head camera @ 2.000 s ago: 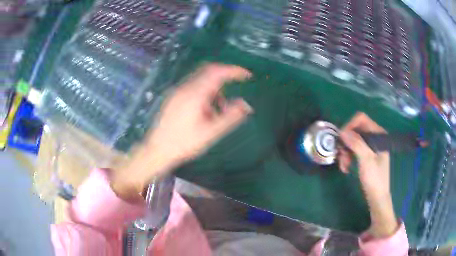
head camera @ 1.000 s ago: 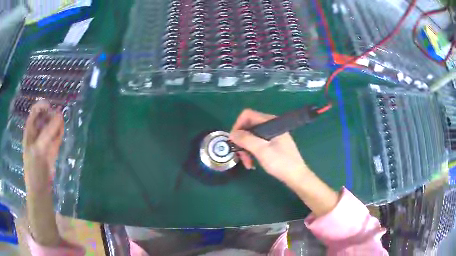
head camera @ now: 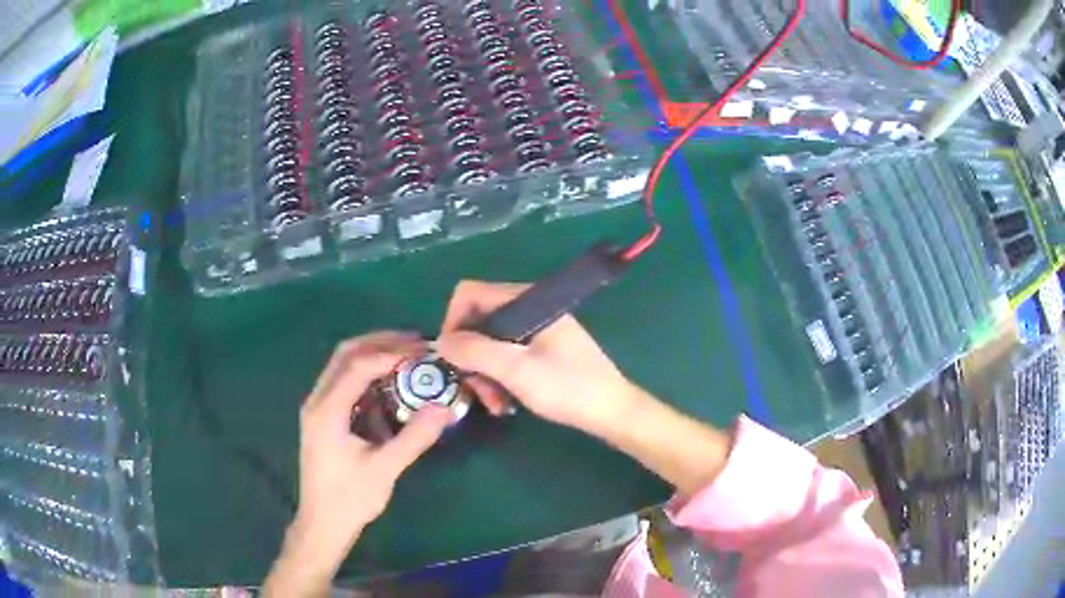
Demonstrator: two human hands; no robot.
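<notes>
The round silver test fixture (head camera: 459, 407) stands on the green mat, mostly hidden by my hands. A small round component (head camera: 425, 380) with a silver-white ringed face is at its top. My left hand (head camera: 354, 432) curls around the component from the left, thumb at its near edge and fingers at its far side. My right hand (head camera: 543, 368) grips the black probe (head camera: 555, 300) like a pen, with its front end close to the component's right side. The fingers hide the probe tip, so contact cannot be told. A red cable (head camera: 689, 123) leaves the probe's rear.
A large clear tray (head camera: 362, 234) with rows of red-wired components lies ahead. Another tray (head camera: 129, 350) is at the left, and one with few components (head camera: 870, 292) is at the right. More trays lie at the upper right. Blue tape (head camera: 712, 257) crosses the mat.
My left hand has come from the left tray to the fixture and closed around the component. My right hand still holds the probe there. The view has shifted and turned.
</notes>
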